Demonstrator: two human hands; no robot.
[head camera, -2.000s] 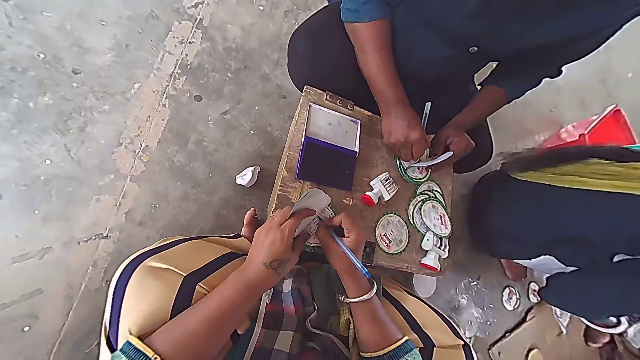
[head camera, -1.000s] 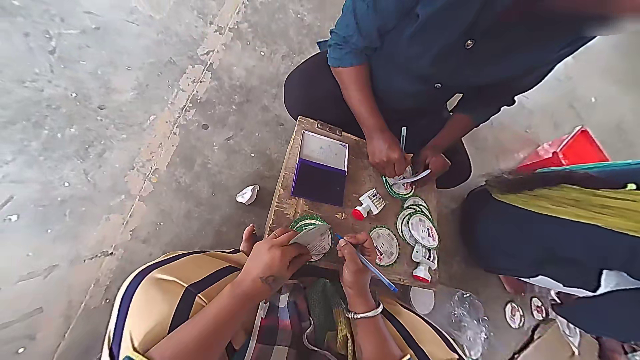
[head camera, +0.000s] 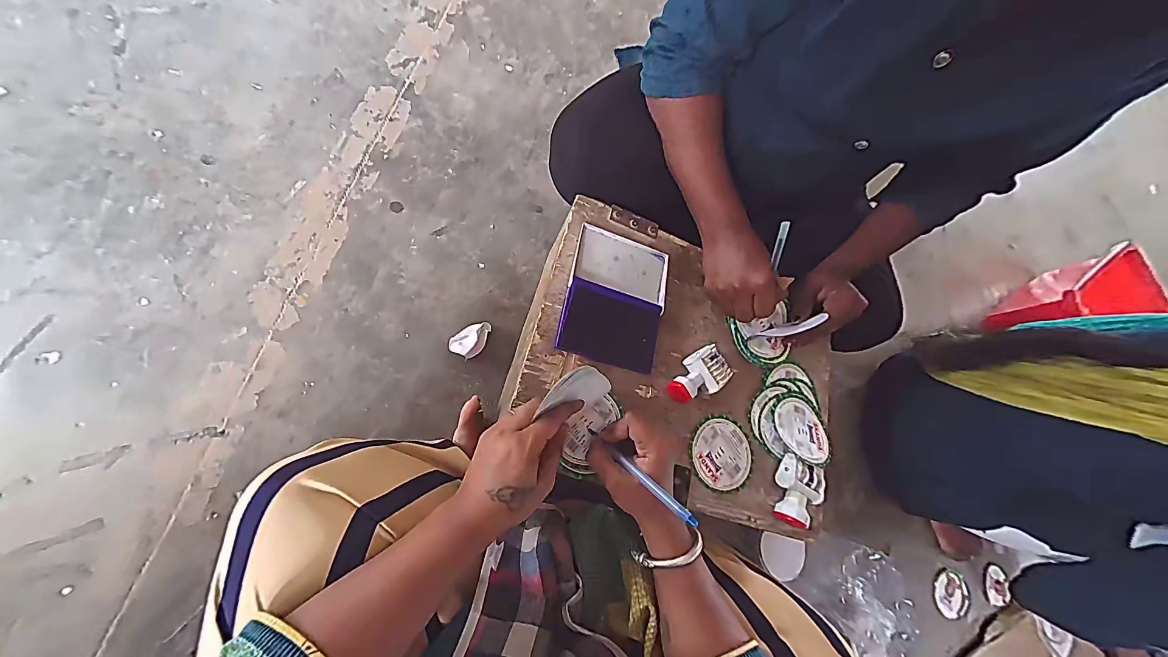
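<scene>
My left hand (head camera: 516, 461) holds a bent-up round paper label (head camera: 577, 391) above more round green-edged labels (head camera: 579, 443) at the near edge of a low wooden table (head camera: 671, 411). My right hand (head camera: 634, 461) grips a blue ballpoint pen (head camera: 659, 490), its tip at the labels. An open purple ink pad (head camera: 610, 324) lies beyond my hands. A white stamp with a red end (head camera: 701, 372) is right of the pad. One label (head camera: 721, 453) lies flat to the right of my right hand, near an overlapping group of labels (head camera: 789, 415) and a second stamp (head camera: 799, 491).
Across the table, a co-worker's hands (head camera: 744, 278) hold a pen and a curled label over other labels. Another person (head camera: 976, 438) sits at the right, near a red container (head camera: 1095, 287). Clear plastic (head camera: 862, 593) and two small round labels (head camera: 951, 593) lie on the floor, with a crumpled white scrap (head camera: 470, 339) at the left.
One second ago the label in my left hand lay flatter and the pen was away from it. Now the label is folded up and my right hand is in close to the labels.
</scene>
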